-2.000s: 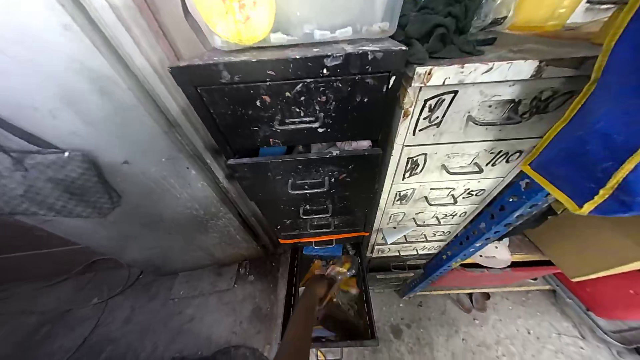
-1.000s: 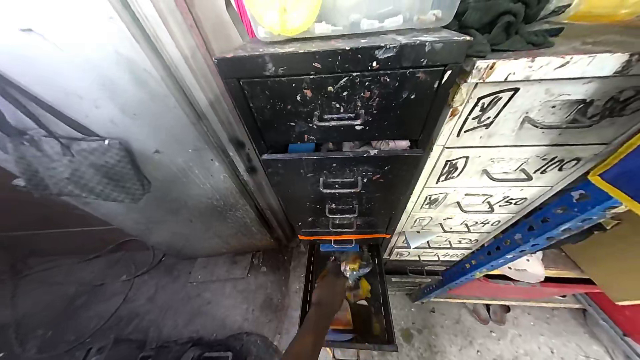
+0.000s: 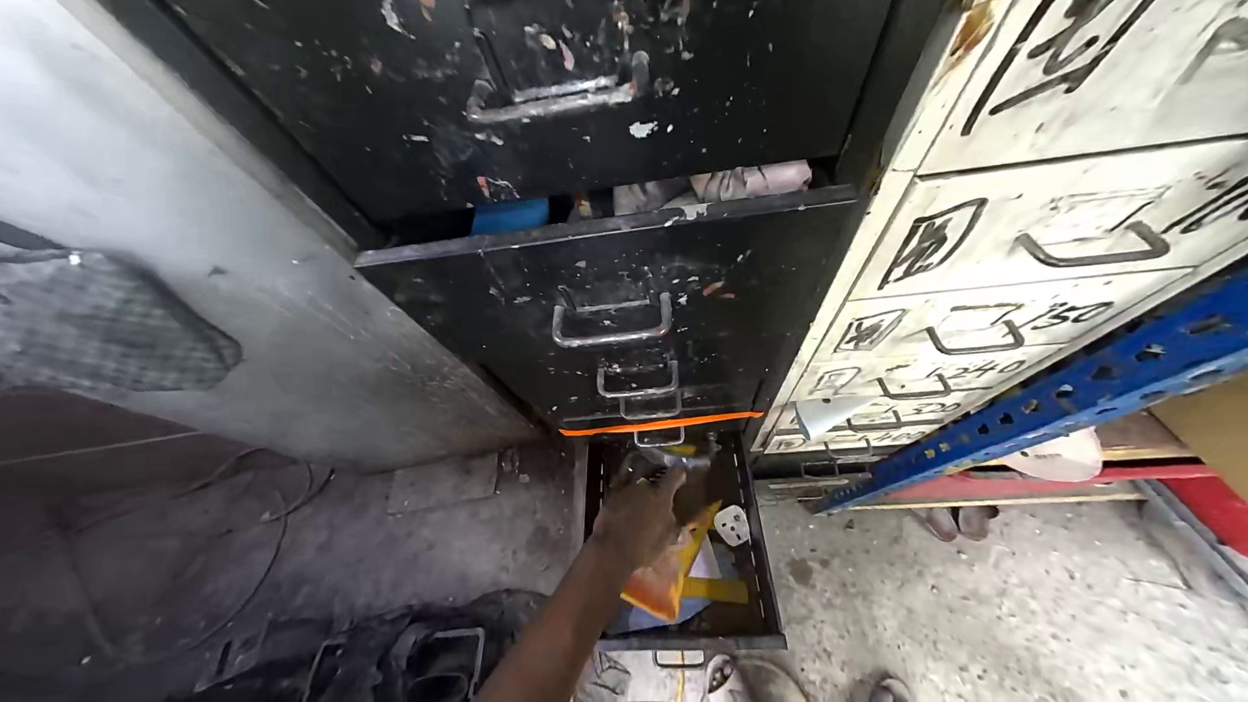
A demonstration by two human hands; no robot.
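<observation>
My left hand (image 3: 639, 517) reaches down into the open bottom drawer (image 3: 768, 585) of a black metal cabinet (image 3: 604, 253). Its fingers are bent over clear plastic and dark items at the back of the drawer; whether they grip anything is hidden. An orange-and-yellow packet (image 3: 663, 580) lies just under and beside the hand. Near it are a white plug-like piece with holes (image 3: 731, 526) and a yellow strip (image 3: 717, 590). A bright orange strip (image 3: 663, 423) runs across the cabinet above the drawer. My right hand is out of view.
A partly open upper drawer (image 3: 604, 229) holds cloth and a blue item. To the right stand a white drawer cabinet with handwritten marks (image 3: 1053, 234) and a blue perforated metal post (image 3: 1063, 390). At left are a grey wall panel (image 3: 322, 322), a hanging checked bag (image 3: 107, 322) and a black bag (image 3: 429, 648).
The view has moved closer to the cabinet. My left hand stays in the bottom drawer, and the orange-and-yellow packet and white piece now show more plainly.
</observation>
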